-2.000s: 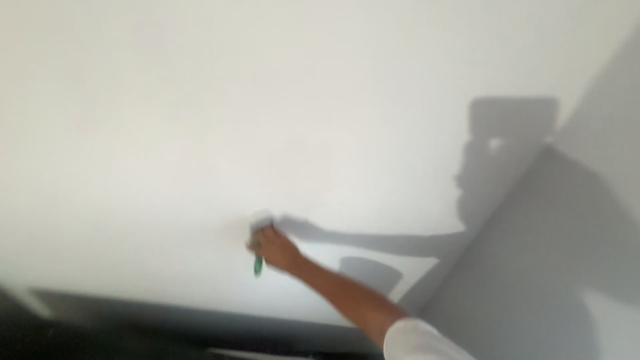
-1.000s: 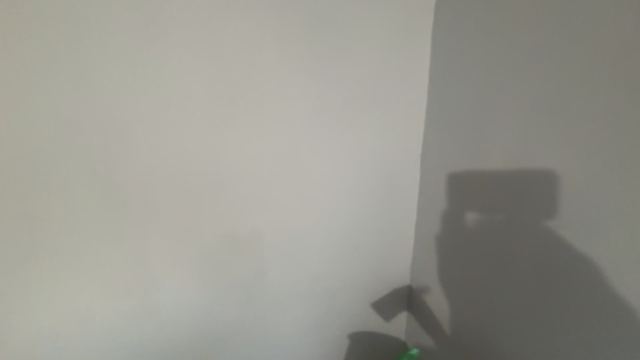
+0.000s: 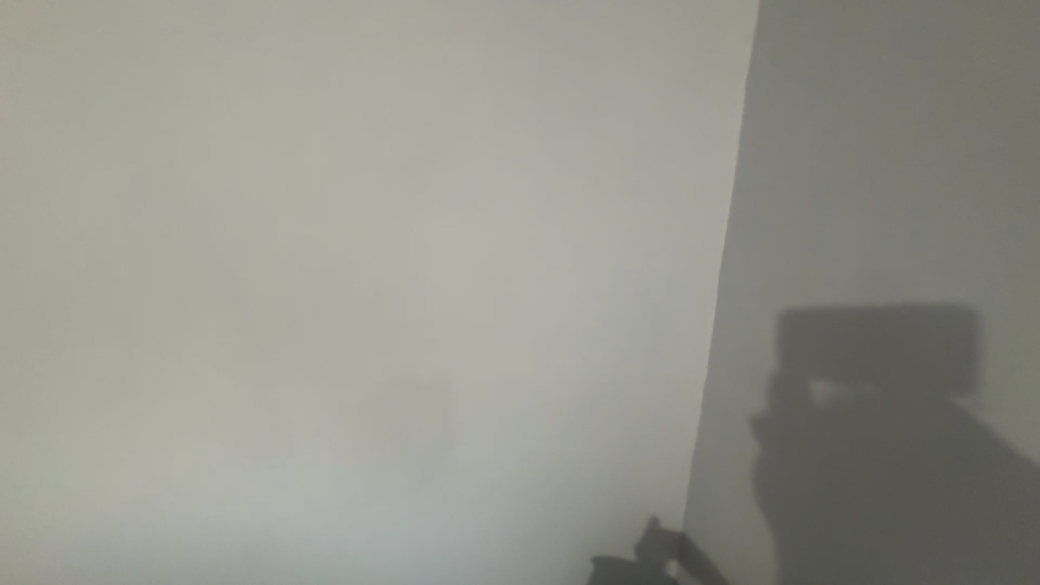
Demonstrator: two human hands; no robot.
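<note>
Neither of my hands shows in the head view at this moment. A pale wall [image 3: 366,244] fills the left and middle of the view. Near the bottom edge, a small shadow of a hand and part of an arm [image 3: 662,544] falls beside the wall corner, next to another dark shadow shape whose source is hidden. What the hands hold cannot be seen.
The corner line [image 3: 719,276] runs down between the pale wall and a greyer, shaded wall [image 3: 877,146] on the right. On that shaded wall lies a large shadow of my head and shoulders [image 3: 861,487], with a boxy shape at its top.
The hand with the green-handled brush, against the wall two seconds ago, has left the view. The view has swung to the wall corner. A green bit at the bottom edge one second ago is gone.
</note>
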